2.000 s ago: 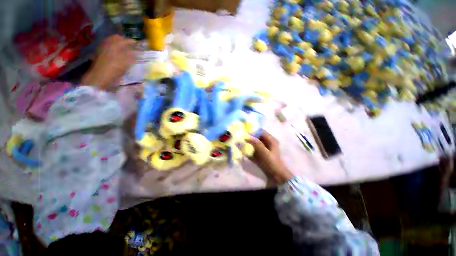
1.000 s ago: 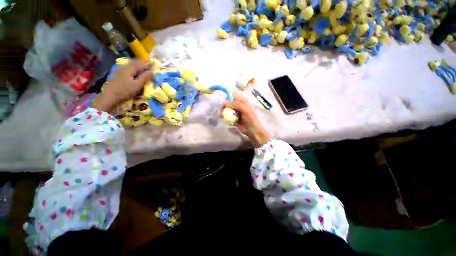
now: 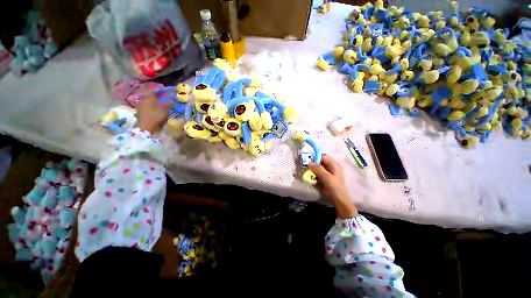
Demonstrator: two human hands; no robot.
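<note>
My right hand [image 3: 332, 177] holds one plush piece [image 3: 315, 152] by its lower yellow end at the table's front edge. The piece is a curved light-blue strip with pale-yellow ends and a small blue and white tag. My left hand [image 3: 152, 112] is at the left side of a heap of blue and yellow plush pieces [image 3: 233, 110] with red-black eyes. A blue strip shows at its fingertips; the fingers are partly hidden, and I cannot tell whether they grip it. No needle or thread can be made out.
Right of my right hand lie thread snips [image 3: 356, 153], a smartphone [image 3: 387, 157] and a small white and orange item [image 3: 339, 125]. A larger plush heap [image 3: 431, 64] is at the far right. A plastic bag [image 3: 145, 43], a bottle [image 3: 209, 35] and a carton [image 3: 271, 17] stand behind.
My left hand has moved from on top of the heap to its left side. My right hand keeps hold of its piece, now away from the heap. The view has shifted left.
</note>
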